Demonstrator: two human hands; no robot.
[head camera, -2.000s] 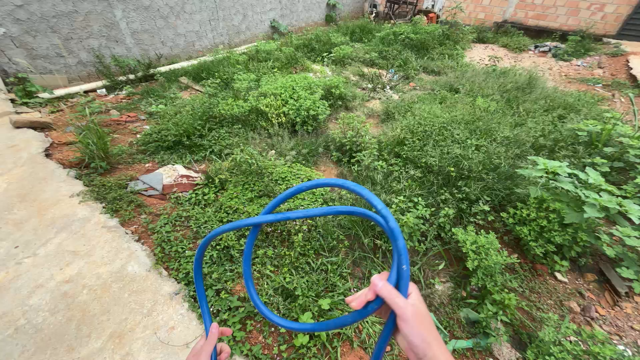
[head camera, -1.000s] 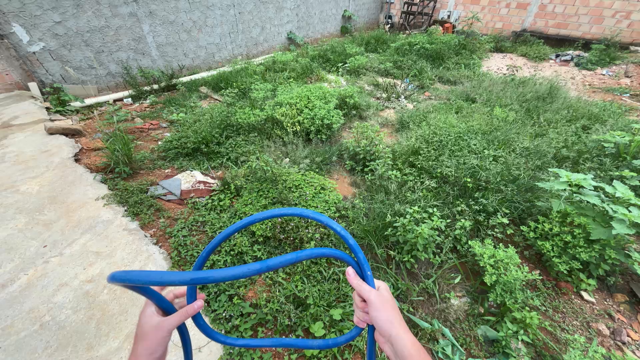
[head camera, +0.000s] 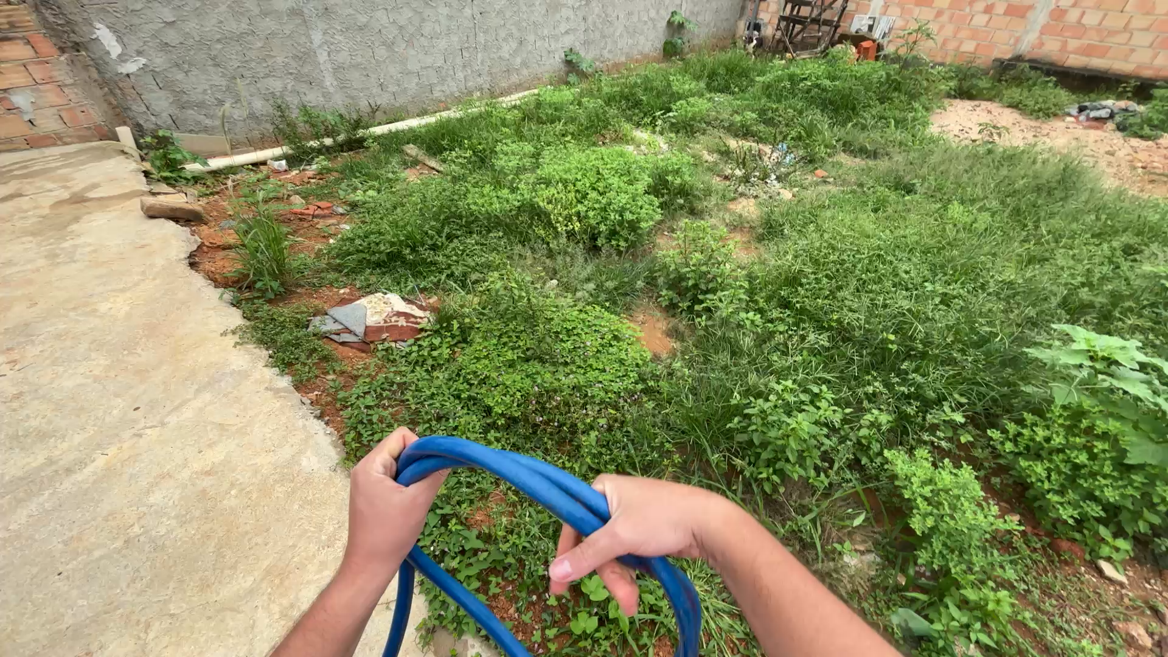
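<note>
A blue hose (head camera: 511, 468) arches in a loop between my two hands, low in the view. My left hand (head camera: 391, 511) grips it at the left end of the arch, where two strands lie side by side. From there the hose hangs down below the hand. My right hand (head camera: 630, 538) is around the doubled strands on the right side, thumb over the hose and some fingers loosely bent beneath. Past this hand the hose curves down and out of view at the bottom edge.
A concrete slab (head camera: 137, 411) with a ragged edge lies on the left. Weeds (head camera: 593, 201) and grass cover the ground ahead. Broken debris (head camera: 379, 319) sits near the slab, with a stone (head camera: 173, 208) farther back. A white pipe (head camera: 365, 133) runs along the grey wall (head camera: 411, 55).
My left hand has come up beside the top of the loop and now holds two strands together. The wide open loop of the earlier frames has become a narrower, doubled arch.
</note>
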